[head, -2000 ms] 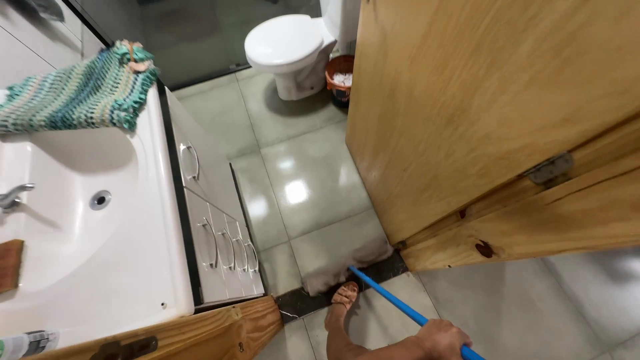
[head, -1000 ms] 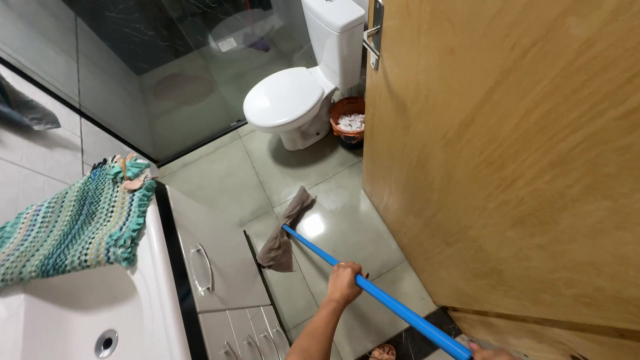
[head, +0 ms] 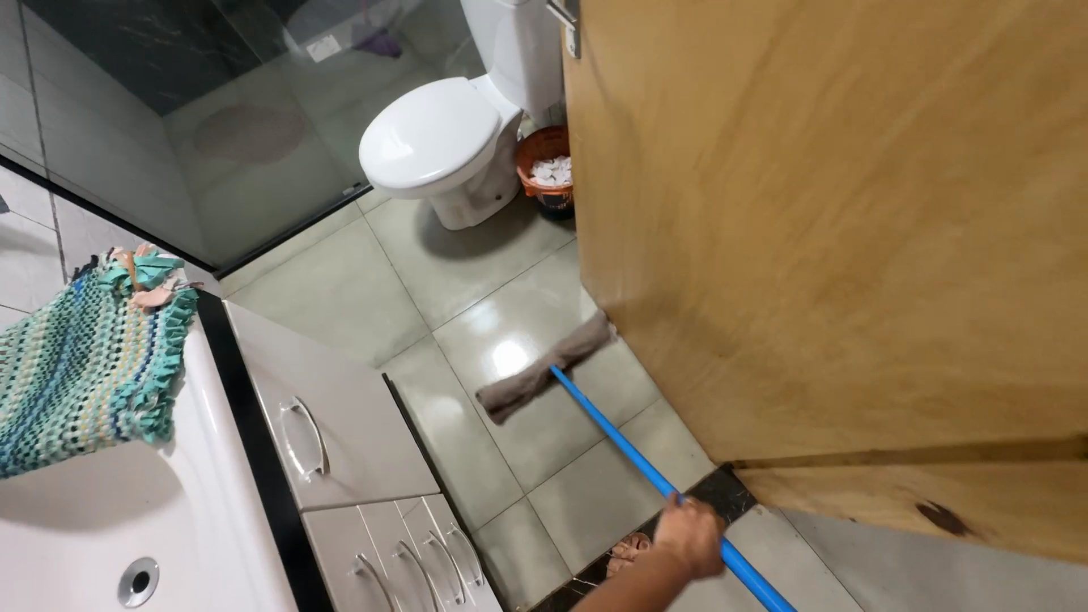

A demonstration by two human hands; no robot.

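Observation:
My left hand [head: 690,535] is closed around the blue pole [head: 629,450] of a floor squeegee or mop, low in the view right of centre. A damp-looking brown-grey cloth [head: 544,367] wraps the head at the pole's far end and lies on the glossy floor tiles. Its right end is at or very near the bottom edge of the wooden door [head: 816,238]. The pole runs on past my hand and out at the bottom edge. My right hand is not in view.
A white toilet [head: 438,140] and an orange-and-black bin [head: 544,157] with white paper stand ahead. Left are a drawer cabinet [head: 331,408], a white sink [head: 76,544] and a teal woven mat [head: 93,365]. Glass encloses a shower. A foot [head: 629,552] is by the dark threshold [head: 722,493].
The cloth-covered head was at the threshold two seconds ago, then further in near the cabinet; now it has moved right to the door. My right hand, at the pole's near end a second ago, has left view.

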